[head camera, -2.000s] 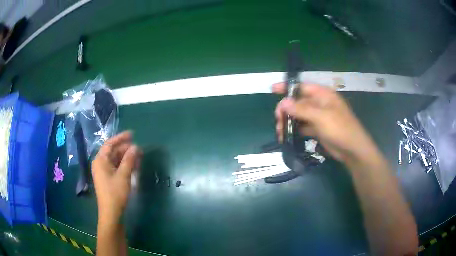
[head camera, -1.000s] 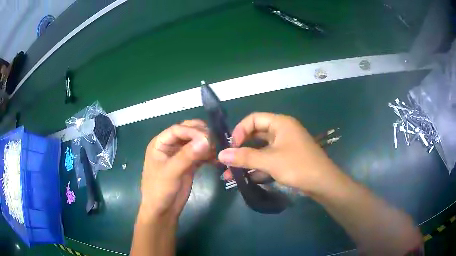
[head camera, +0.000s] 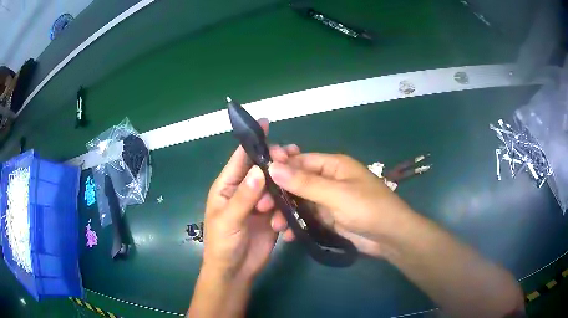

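Observation:
A long black housing (head camera: 283, 202) is held at a slant in front of me. Its tapered nose with a small pale tip points up and left, and its curved tail is at the lower right. A silvery strip shows along its open middle. My left hand (head camera: 240, 205) grips it below the nose, with the thumb against its side. My right hand (head camera: 333, 199) holds its upper middle between thumb and fingers. Small black parts (head camera: 194, 232) lie left of my left hand. Brownish plier tips (head camera: 411, 168) show beyond my right hand; the rest is hidden.
A blue bin (head camera: 53, 227) of white sticks stands at left, beside turquoise (head camera: 90, 190) and pink parts (head camera: 91, 235) and a clear bag (head camera: 134, 163) with dark contents. White and silvery pieces (head camera: 520, 152) lie at far right. Part-built units (head camera: 336, 25) lie beyond the white strip (head camera: 349, 93).
The housing came from the right to the centre, nose now up and left. My left hand moved right and now grips it too. Since a second ago, both hands have shifted slightly along it.

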